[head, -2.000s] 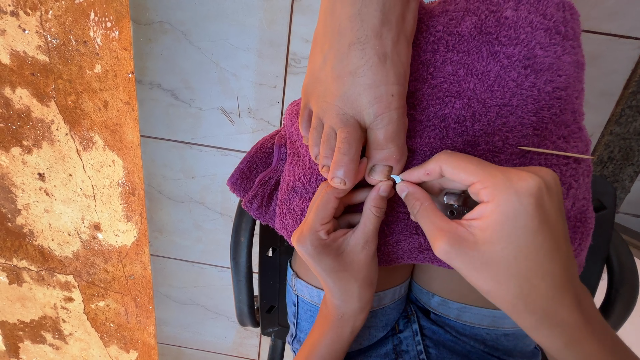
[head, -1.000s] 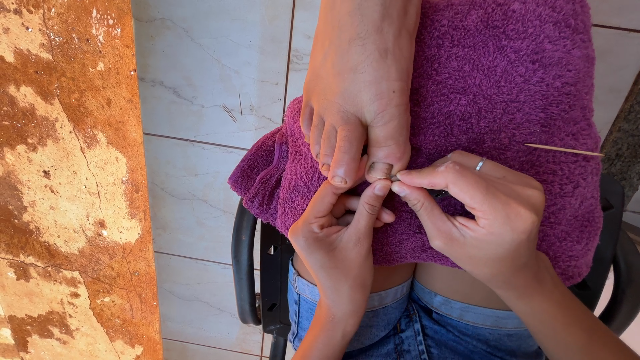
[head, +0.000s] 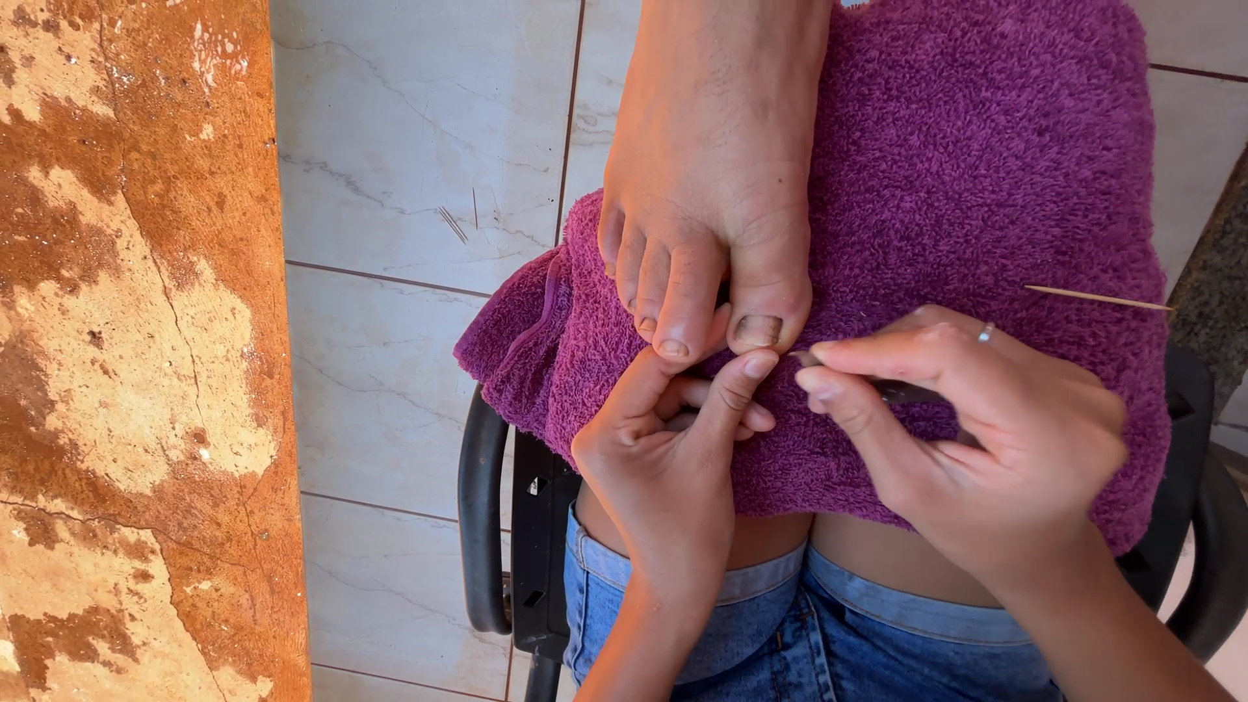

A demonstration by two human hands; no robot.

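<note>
A bare foot (head: 717,175) rests, toes toward me, on a purple terry towel (head: 985,156) spread over the lap. My left hand (head: 682,439) holds the front of the foot, its thumb tip just below the big toe (head: 765,307), whose nail looks dark at the edges. My right hand (head: 965,419), with a ring on one finger, pinches a small dark metal tool (head: 804,359); its tip is just right of the big toe, and the palm hides much of it. A thin wooden stick (head: 1097,296) lies on the towel beyond my right hand.
Black chair armrests (head: 480,517) flank the lap in denim shorts (head: 702,643). Pale floor tiles (head: 390,390) lie below, with several thin slivers (head: 453,224) on them. A worn orange-and-cream surface (head: 146,341) runs down the left side.
My right hand has shifted slightly right, off the big toe's edge. The pale bit seen at its fingertips two seconds ago no longer shows. My left hand stays at the toes.
</note>
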